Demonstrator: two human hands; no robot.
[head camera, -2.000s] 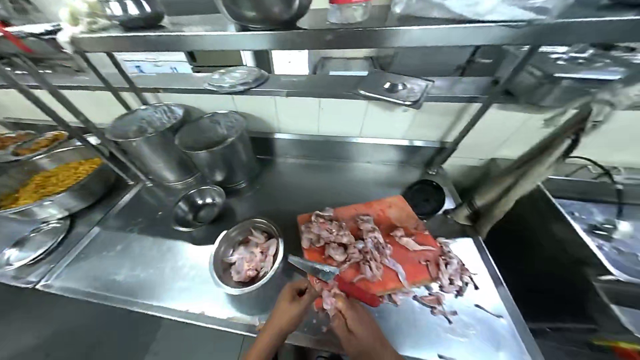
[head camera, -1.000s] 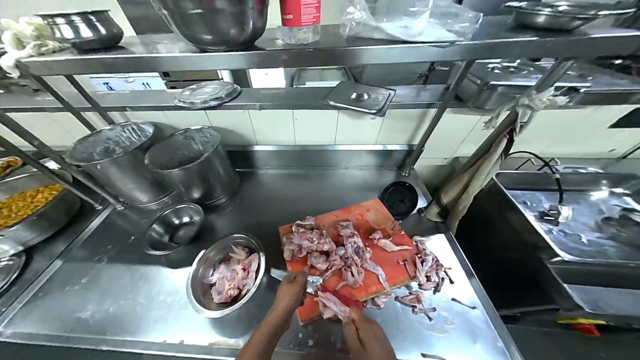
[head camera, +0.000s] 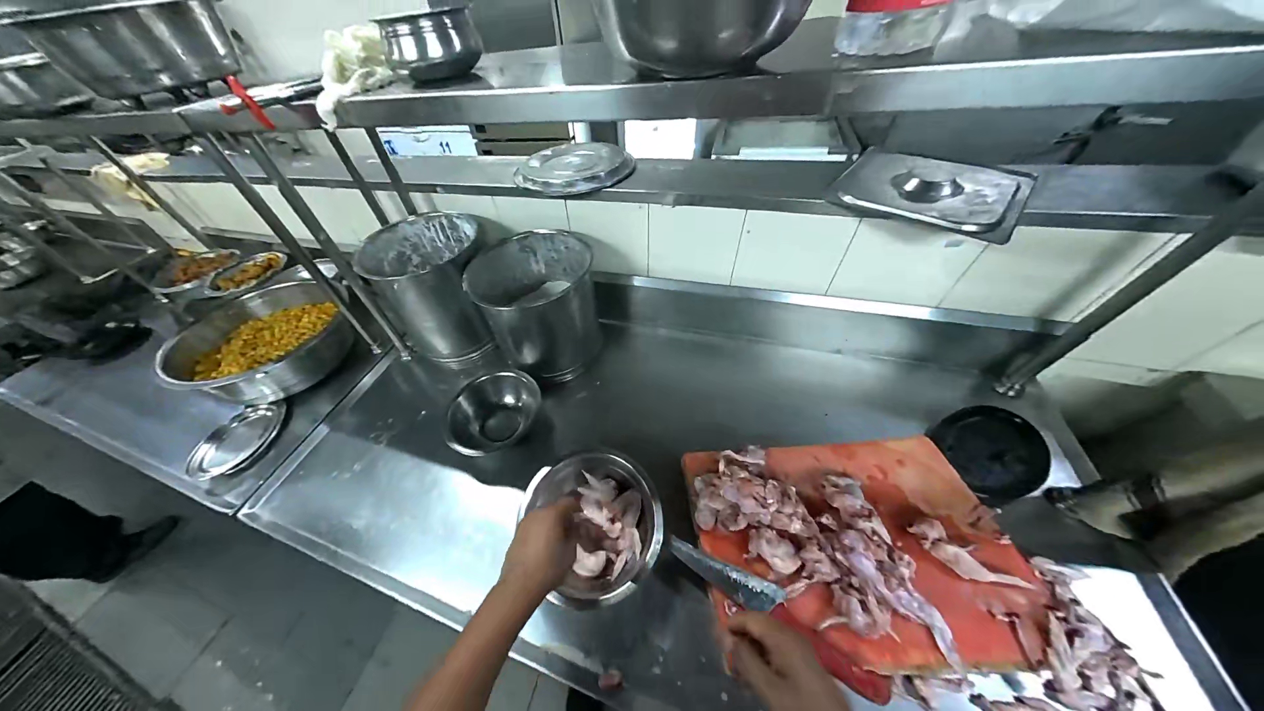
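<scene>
My left hand (head camera: 543, 548) is at the left rim of a steel bowl (head camera: 652, 528) holding raw pale pink meat pieces (head camera: 607, 528); its fingertips are hidden. Right of the bowl, an orange-red cutting board (head camera: 948, 602) carries heaps of raw, bony meat scraps (head camera: 755, 499). A knife (head camera: 731, 578) lies with its smeared blade across the board's left edge, pointing towards the bowl, its red handle near the front edge. My right hand (head camera: 780, 662) is curled beside the handle; whether it grips anything cannot be told. More scraps (head camera: 1086, 642) lie off the board's right side.
A small steel bowl (head camera: 494, 413) and two tall steel containers (head camera: 538, 306) stand behind on the counter. A black round dish (head camera: 990, 452) sits behind the board. Shelves (head camera: 691, 99) cross above. At left is a wide pan of yellow food (head camera: 262, 346); a person's leg (head camera: 59, 533) shows.
The view has swung left. My left hand has moved from the board's front left area to the meat bowl. The meat piece between my hands earlier no longer shows there.
</scene>
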